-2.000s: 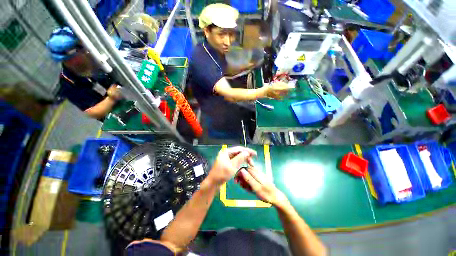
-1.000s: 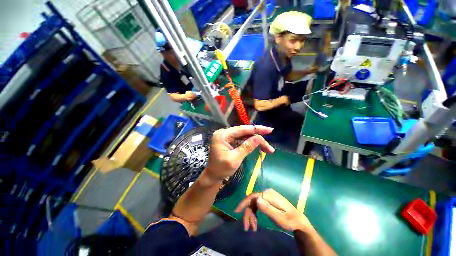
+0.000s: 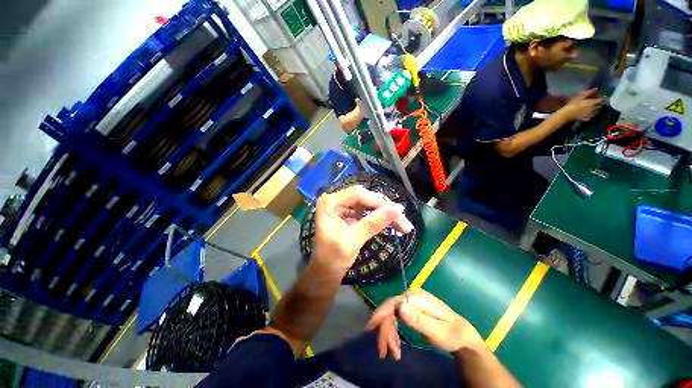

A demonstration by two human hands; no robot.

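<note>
A thin dark lead point(image 3: 401, 261) runs between my two hands over the near edge of the green bench. My left hand point(image 3: 353, 227) is raised in front of a large black openwork reel and pinches the upper end between thumb and fingertips. My right hand point(image 3: 425, 320) is lower, near my lap, and pinches the lower end. The lead is hair-thin and its exact ends are hidden by my fingers.
The black reel point(image 3: 319, 246) lies at the bench's left end, with a blue bin point(image 3: 325, 176) and a brown carton point(image 3: 275, 189) behind. Blue racks point(image 3: 182, 114) stand left. Another black reel point(image 3: 203, 326) sits lower left. A person point(image 3: 523, 114) in a yellow cap works across the bench.
The view has turned left, showing more of the racks and the second reel. The lead stays held between both hands. The person in the yellow cap now looks down, hands raised together.
</note>
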